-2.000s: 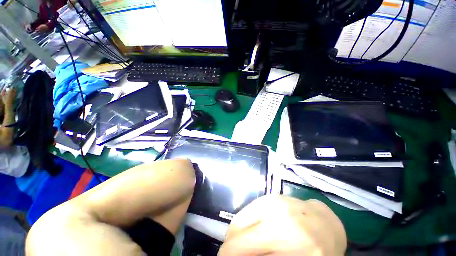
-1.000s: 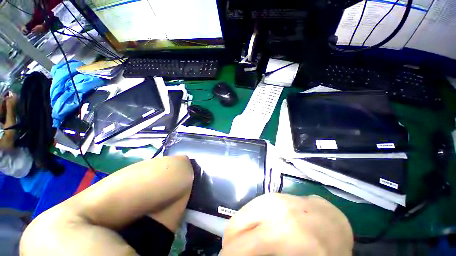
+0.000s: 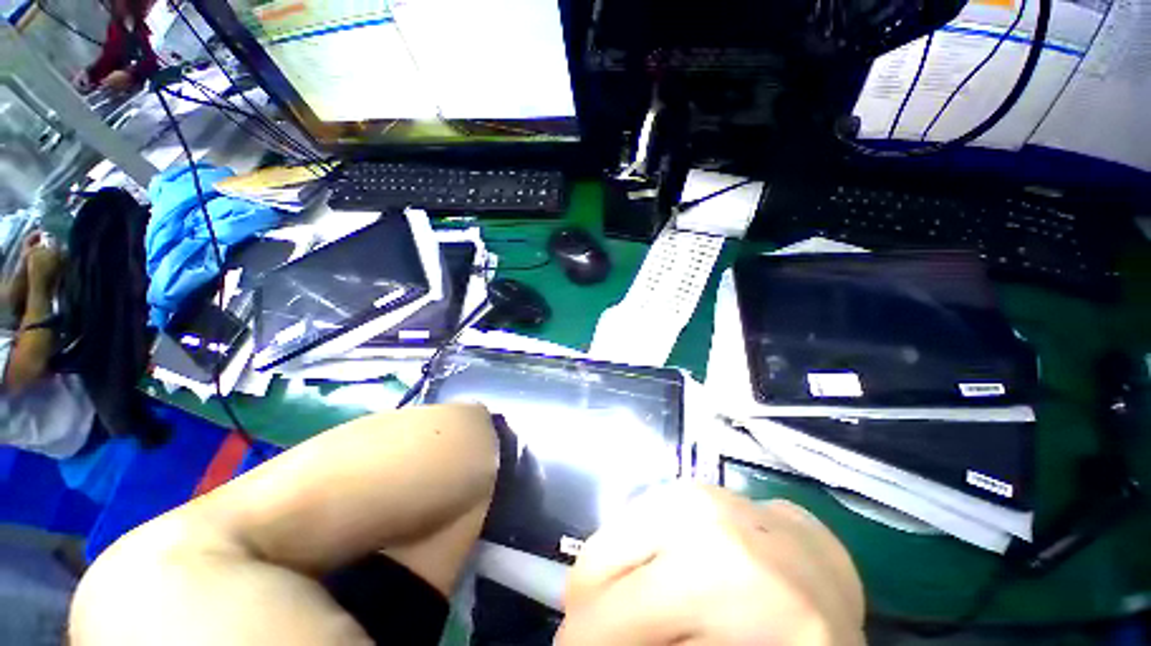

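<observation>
A glossy black screen unit (image 3: 568, 429) lies in front of me on white paper, with strong reflections and a small white label at its lower edge. My left hand (image 3: 316, 505) is large at the lower left and bent over the unit's left side; a black thing shows under it, too unclear to name. My right hand (image 3: 713, 574) is curled at the unit's lower right corner, beside the label and partly covering it. The fingertips of both hands are hidden, so I cannot tell what either holds.
Paper-interleaved screen stacks lie at left (image 3: 347, 290) and right (image 3: 884, 328). A printed white strip (image 3: 663, 284) lies between them. Two mice (image 3: 578, 255), keyboards (image 3: 448, 186) and lit monitors (image 3: 429, 63) stand behind. Blue cloth (image 3: 189, 234) and another person's arm (image 3: 35, 316) are at left.
The view has shifted slightly. My right hand has turned a little at the unit's lower right corner, and more of the label is covered. My left hand stays in place.
</observation>
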